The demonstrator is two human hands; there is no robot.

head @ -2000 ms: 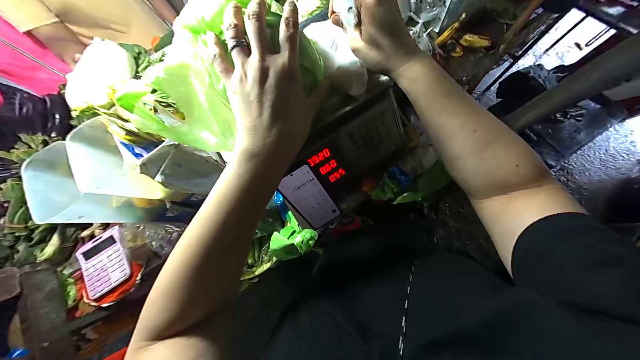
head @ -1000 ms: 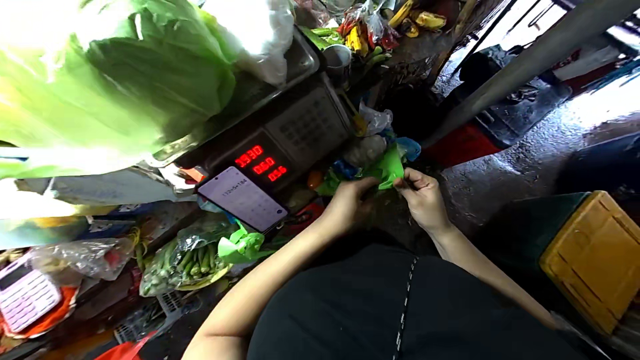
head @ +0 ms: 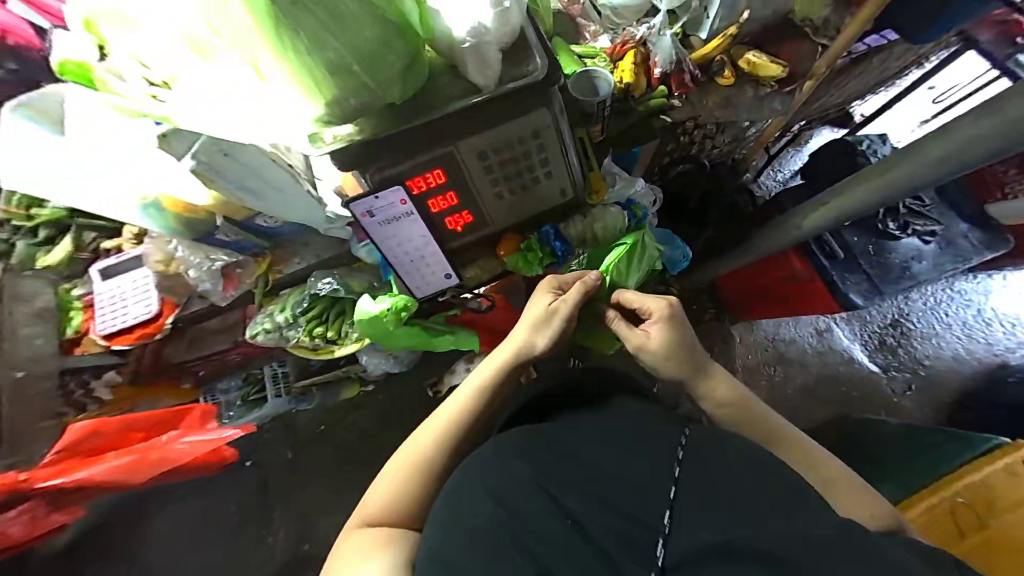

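My left hand point(head: 558, 312) pinches the edge of a thin green plastic bag point(head: 632, 258) between thumb and fingers. Close beside it on the right, my right hand point(head: 658, 332) has thumb and forefinger curled at the same bag; whether it grips the film is hard to tell. The bag is among other bunched plastic bags below a digital scale point(head: 516, 164) with lit red figures. A phone point(head: 404, 242) showing a calculator leans at the scale's lower left. On the scale's pan lie a large light-green bag point(head: 344, 60) and a white plastic bag point(head: 478, 36).
A pink calculator point(head: 125, 292) lies at the left, with bagged green vegetables point(head: 320, 320) nearer. Red plastic point(head: 120, 456) hangs at lower left. Bananas point(head: 720, 40) and a cup point(head: 590, 88) are beyond the scale. A grey pole point(head: 872, 180) crosses the right side, above a yellow crate point(head: 972, 512).
Two seconds ago my hands were up at the bags on the scale; a second ago they were down at the green bag, where they remain. The view has shifted considerably.
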